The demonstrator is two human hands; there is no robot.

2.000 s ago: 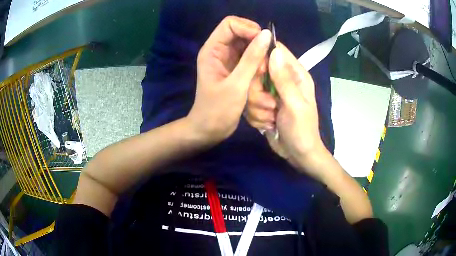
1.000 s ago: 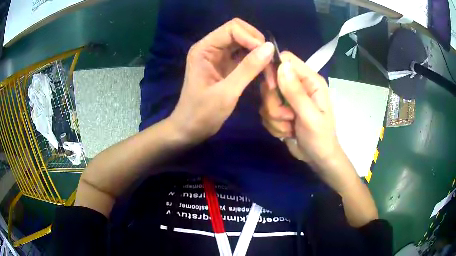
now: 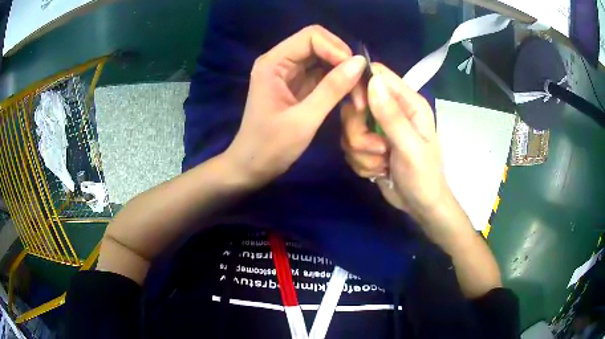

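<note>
My right hand [image 3: 398, 132] is closed around thread snips [image 3: 366, 61], whose dark pointed blades stick up past the thumb; a bit of green handle shows between the fingers. A small pale scrap [image 3: 381, 179] shows at the palm edge under the curled fingers. My left hand [image 3: 285, 112] has its thumb and index fingertips pinched together right beside the blades; I cannot tell what, if anything, is between them. Both hands are over navy cloth [image 3: 219, 86] on the lap. White tape [image 3: 441, 56] runs from the upper right and passes behind my right hand.
A yellow wire rack [image 3: 33, 198] with white scraps stands at left. Pale boards [image 3: 142, 142] lie on both sides of the lap. A dark round disc [image 3: 538, 83] and bar tied with white strips are at right. A white table edge [image 3: 86, 33] is upper left. A red-and-white lanyard [image 3: 284, 271] hangs below.
Since two seconds ago my right hand has moved slightly right and down, and my left hand slightly left. The fingertips still meet near the blades. The last second shows only slight movement.
</note>
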